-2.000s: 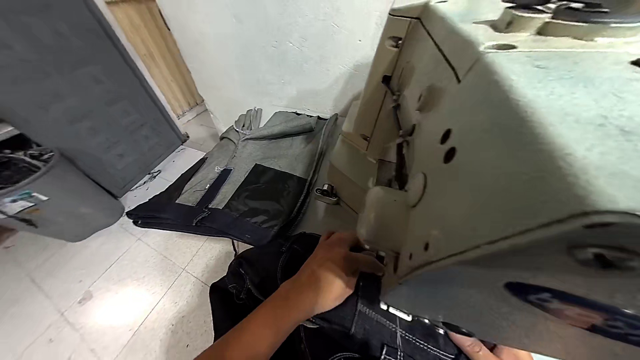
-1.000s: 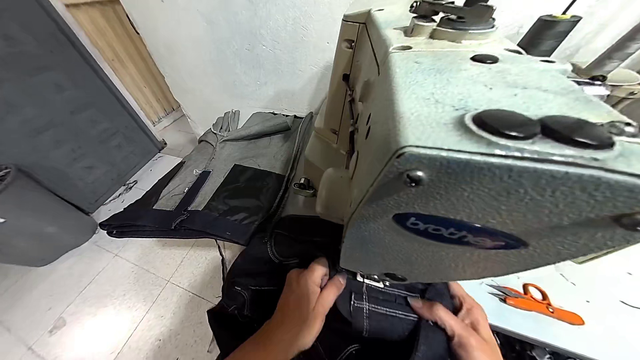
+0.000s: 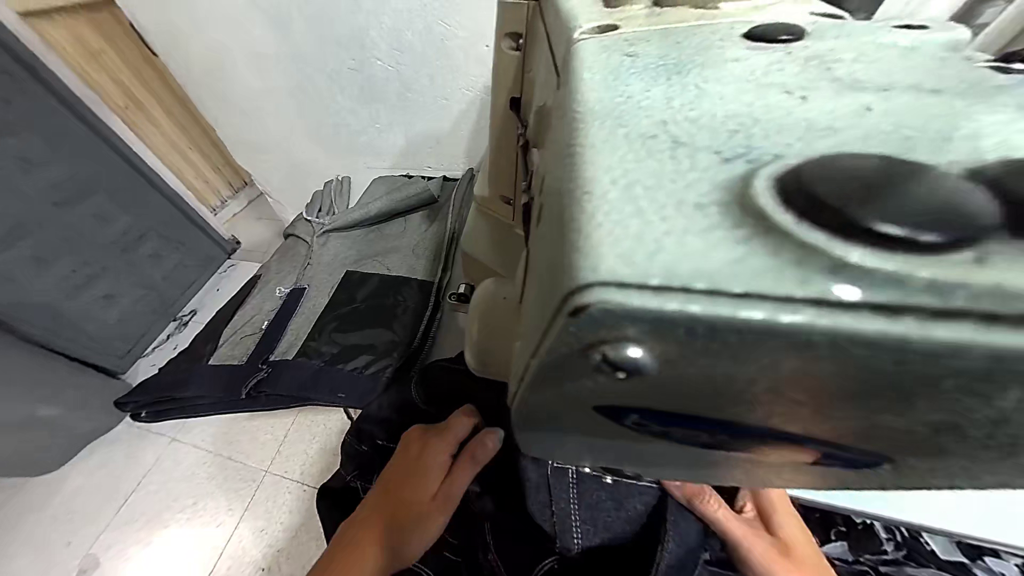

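Note:
Dark denim trousers (image 3: 592,512) with pale double stitching lie under the head of an industrial sewing machine (image 3: 752,360). To the left of the machine head, my left hand (image 3: 436,476) rests on the dark cloth, thumb and forefinger apart at their tips; whether it pinches any fabric cannot be told. My right hand (image 3: 744,520) holds the denim at the right, its thumb on the cloth and its fingertips partly hidden by the machine head. The needle and presser foot are out of sight behind the machine's cover.
Folded grey and dark denim pieces (image 3: 360,248) lie in a stack left of the machine, near the white wall (image 3: 320,80). A grey bin (image 3: 56,408) stands at the far left beside a grey panel (image 3: 88,200). Fabric scraps (image 3: 896,552) show below the white table edge at lower right.
Over the last second my left hand has loosened from its pinch on the denim, its thumb and forefinger now apart. The view has moved closer to the machine head.

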